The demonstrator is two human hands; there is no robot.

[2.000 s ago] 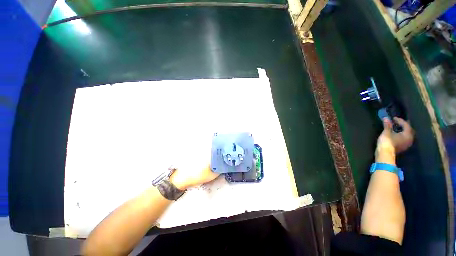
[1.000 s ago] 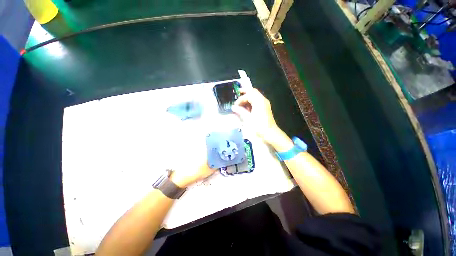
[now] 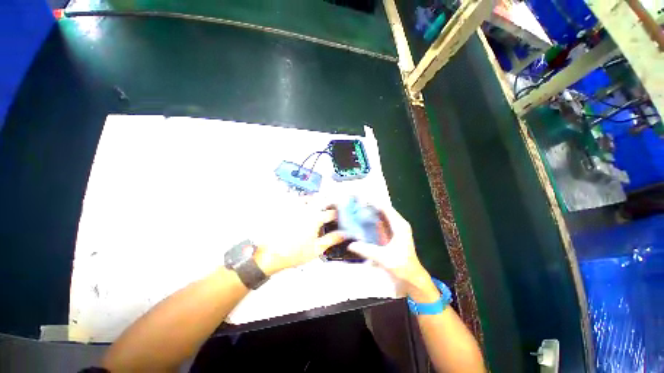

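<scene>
Both my hands are at a blue-grey cover point(image 3: 359, 218) above a dark housing point(image 3: 339, 250) near the front right of the white sheet. The cover is blurred and tilted. My left hand point(image 3: 309, 244) holds the near-left side, fingers at the housing and cover. My right hand point(image 3: 395, 244) grips the cover from the right. Behind them, a second open housing point(image 3: 349, 158) with a green-edged board lies on the sheet. Dark wires join it to a second blue-grey cover point(image 3: 298, 177) lying to its left.
The white work sheet point(image 3: 167, 218) is taped on the dark green bench point(image 3: 218, 80). A rusty rail point(image 3: 445, 197) and cream post point(image 3: 444, 44) stand right of it. Beyond runs the dark green conveyor point(image 3: 502, 218), with a pale unit point(image 3: 548, 355) near its front. Blue wrapped goods point(image 3: 619, 306) are at far right.
My right hand has left the second housing at the back and come to the front cover, which is now tilted. The second housing and its cover lie released on the sheet.
</scene>
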